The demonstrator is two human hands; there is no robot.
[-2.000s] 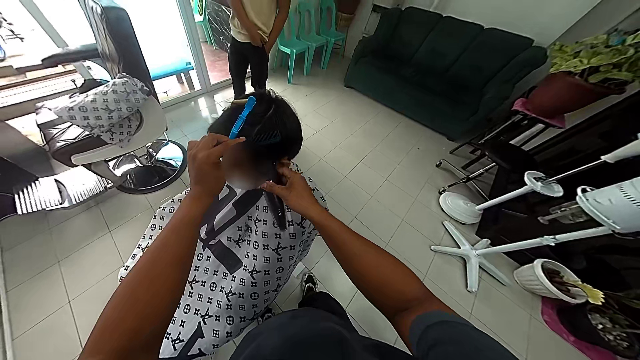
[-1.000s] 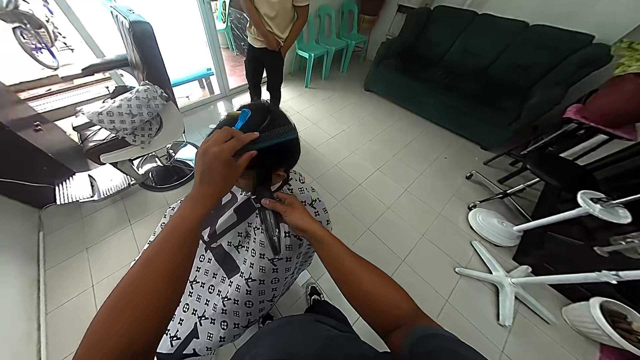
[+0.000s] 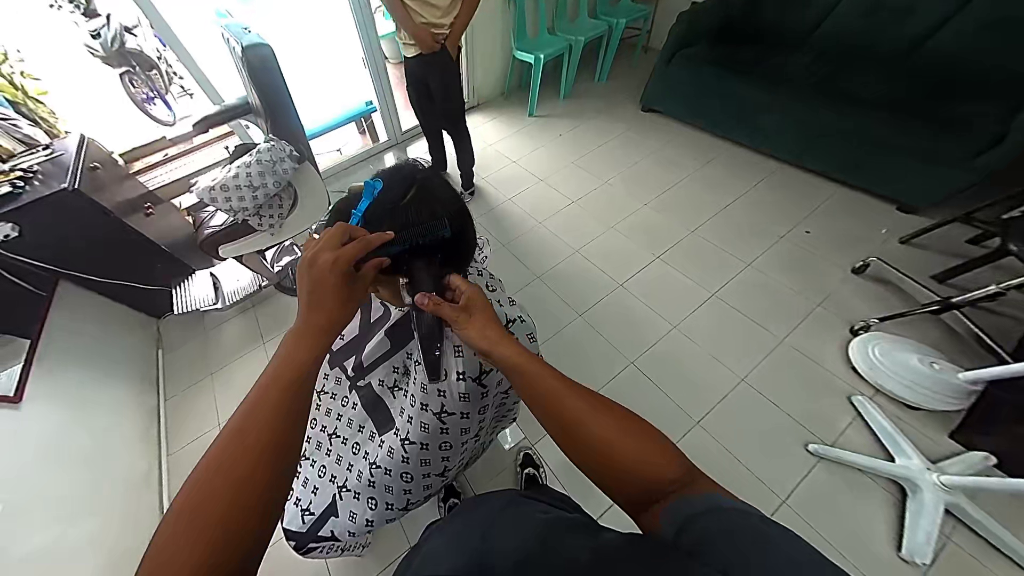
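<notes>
A person with black hair (image 3: 416, 192) sits in front of me under a white patterned barber's cape (image 3: 400, 448). My left hand (image 3: 340, 268) grips a dark hair comb (image 3: 420, 234), its teeth up against the hair. In my right hand (image 3: 464, 312) is a black hair clipper (image 3: 430, 336), held upright with its head at the hair just below the comb; its blade is hidden. A blue hair clip (image 3: 367, 200) holds a section of hair above my left hand.
Another person (image 3: 436, 88) stands beyond, near green plastic chairs (image 3: 540, 48). A barber chair (image 3: 276, 104) with a folded patterned cape (image 3: 252, 184) and a dark cabinet (image 3: 120, 224) are at left. A dark green sofa (image 3: 744, 104) is at the back right; white stand bases (image 3: 920, 472) are at right.
The comb, angled up to the right a second ago, now lies flatter and lower on the hair, nearer the clipper. The view has shifted to the right.
</notes>
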